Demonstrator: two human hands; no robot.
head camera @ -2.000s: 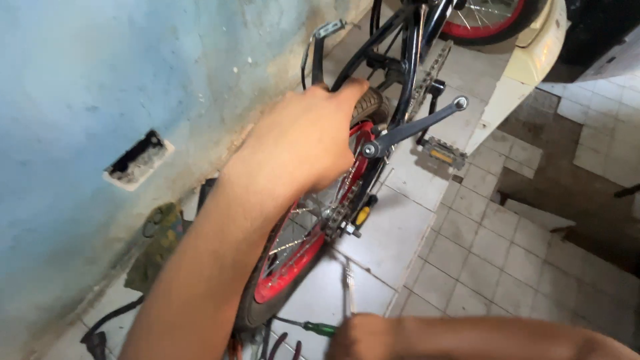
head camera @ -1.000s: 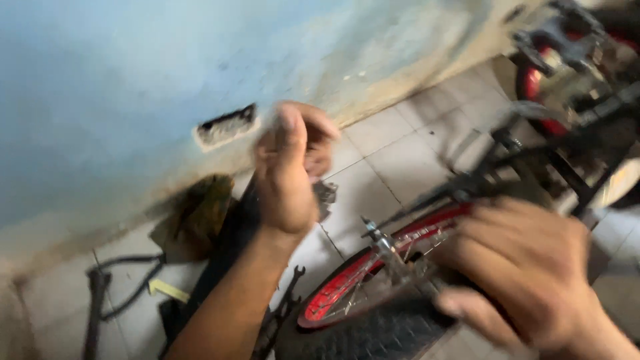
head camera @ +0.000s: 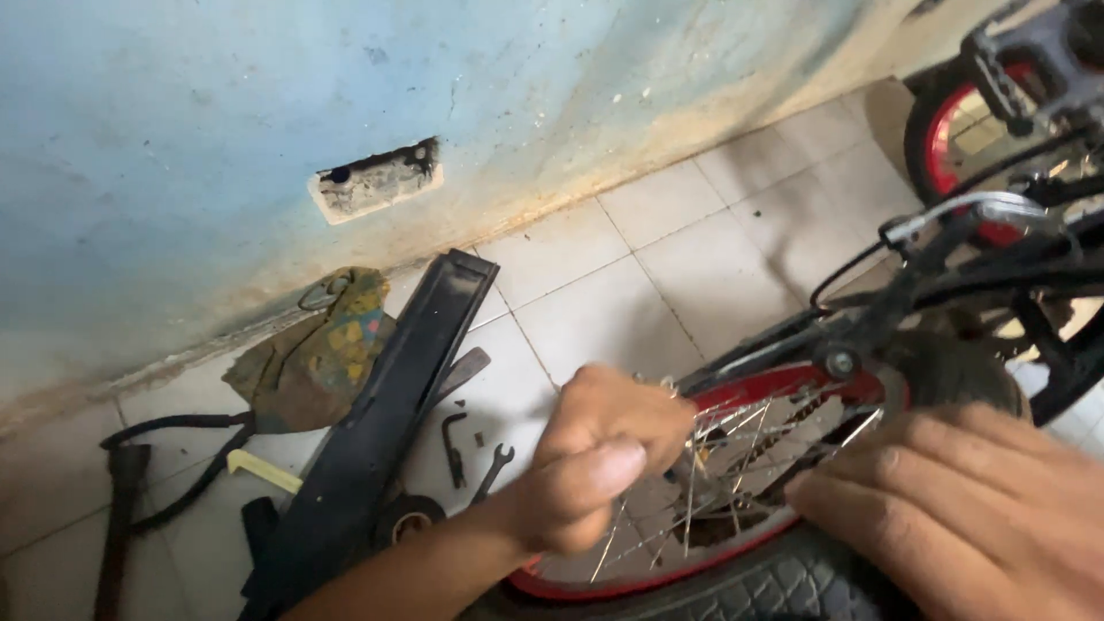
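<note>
A bicycle's rear wheel with a red rim [head camera: 742, 539], thin spokes and a knobby black tire [head camera: 768, 573] lies across the lower right. My left hand [head camera: 604, 457] is over the left side of the wheel near the axle end, its fingers curled; whatever they grip is hidden. My right hand [head camera: 940, 509] rests over the tire and rim on the right, fingers together and extended, with nothing seen in it. Between the hands the chain [head camera: 789, 423] shows behind the spokes. The black frame [head camera: 940, 250] reaches to the upper right, with a pedal [head camera: 1026, 69] there.
On the white floor tiles at left are a long black channel-shaped piece [head camera: 379, 414], a patterned cloth [head camera: 319, 371], an open-end wrench [head camera: 494, 470], a hex key [head camera: 453, 448], a pale yellow lever [head camera: 263, 470] and a black hose [head camera: 185, 421]. A blue wall [head camera: 216, 103] stands behind.
My left hand has moved from above the floor beside the wheel to the wheel's axle area. My right hand stays over the wheel. The view has shifted.
</note>
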